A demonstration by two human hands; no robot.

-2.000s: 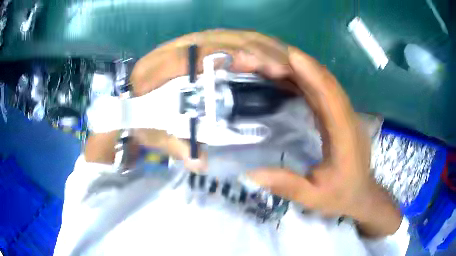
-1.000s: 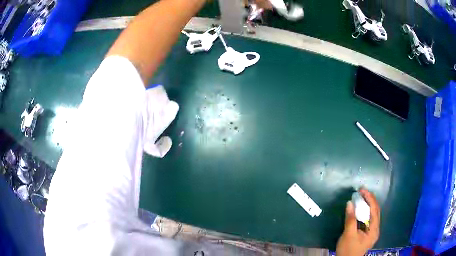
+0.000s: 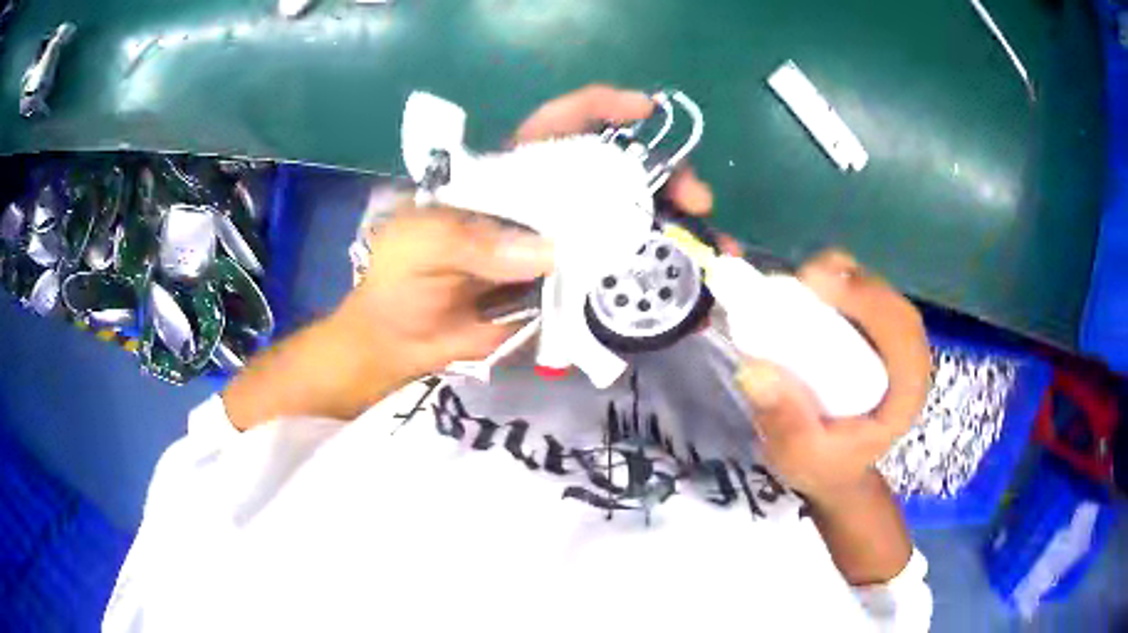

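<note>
My left hand (image 3: 433,278) holds a white model motorcycle body (image 3: 557,192) above my lap, its thumb across the body and some fingers behind it. A wheel (image 3: 646,294) with a silver hub and round holes faces me. A chrome wire loop (image 3: 678,130) sticks up at the top right, and a red spot (image 3: 552,371) shows low on the body. My right hand (image 3: 854,359) is closed around a white glue bottle (image 3: 810,340). The bottle's yellow nozzle (image 3: 688,242) points at the body beside the wheel; whether it touches cannot be told.
The green bench top (image 3: 594,56) curves across the far side. A white strip (image 3: 816,115) and a thin white stick (image 3: 1004,47) lie on it. Shiny silver and dark green parts (image 3: 173,272) are heaped at left. A blue bin (image 3: 959,420) of small white parts stands at right.
The view has swung down from the bench to my lap. My left hand now shows with the motorcycle body in it. My right hand has brought the glue bottle from the bench to the body.
</note>
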